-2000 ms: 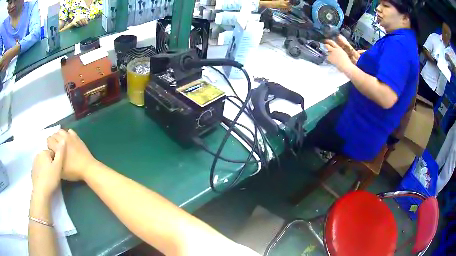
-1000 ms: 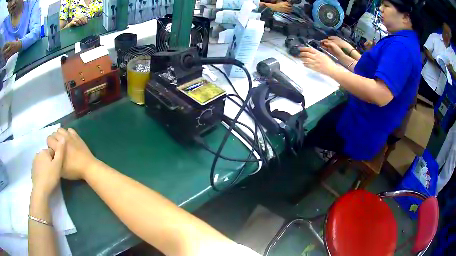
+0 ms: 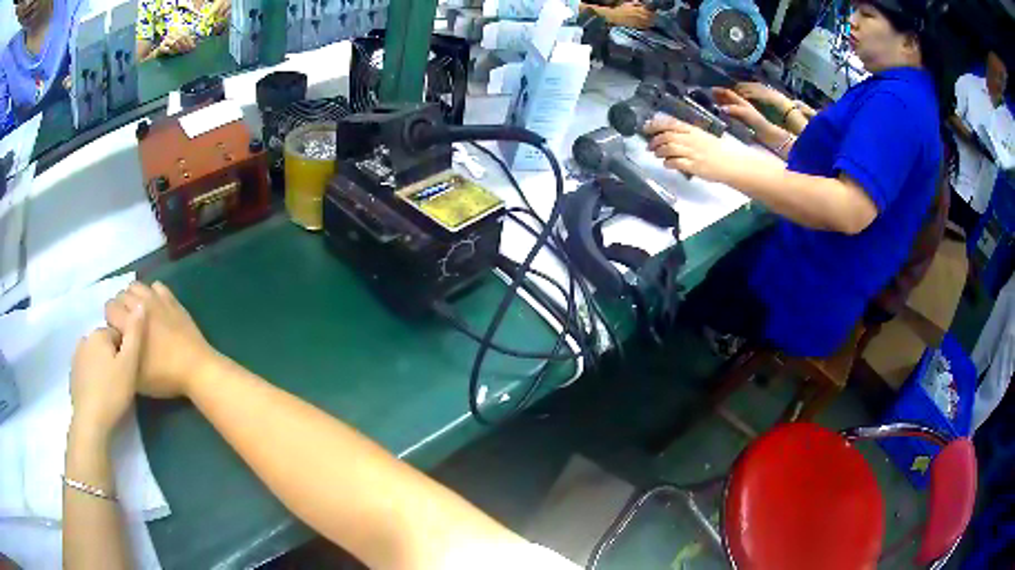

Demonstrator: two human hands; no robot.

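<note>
My left hand [image 3: 102, 367], with a thin bracelet at the wrist, and my right hand [image 3: 167, 340] are clasped together at the left. They rest on white sheets [image 3: 45, 473] at the green bench edge. Both hands look closed, with no object visible in them; the space between the palms is hidden. To their right stands a black soldering station [image 3: 384, 239] with a yellow label and a thick black cable. A reddish-brown box [image 3: 203, 167] with white paper on top and a yellow container [image 3: 308, 184] stand behind the hands.
Black cables [image 3: 518, 334] hang over the bench edge near a black strap [image 3: 590, 228]. A person in blue [image 3: 846, 200] handles dark fans [image 3: 607, 150] on the right. White cartons [image 3: 553, 100] stand beyond the station. A red chair [image 3: 801, 501] is at lower right.
My hands have stayed still. The neighbour's hands have moved left and down from a held fan; dark fans now lie nearer the station. Another carton shows across the bench at upper left.
</note>
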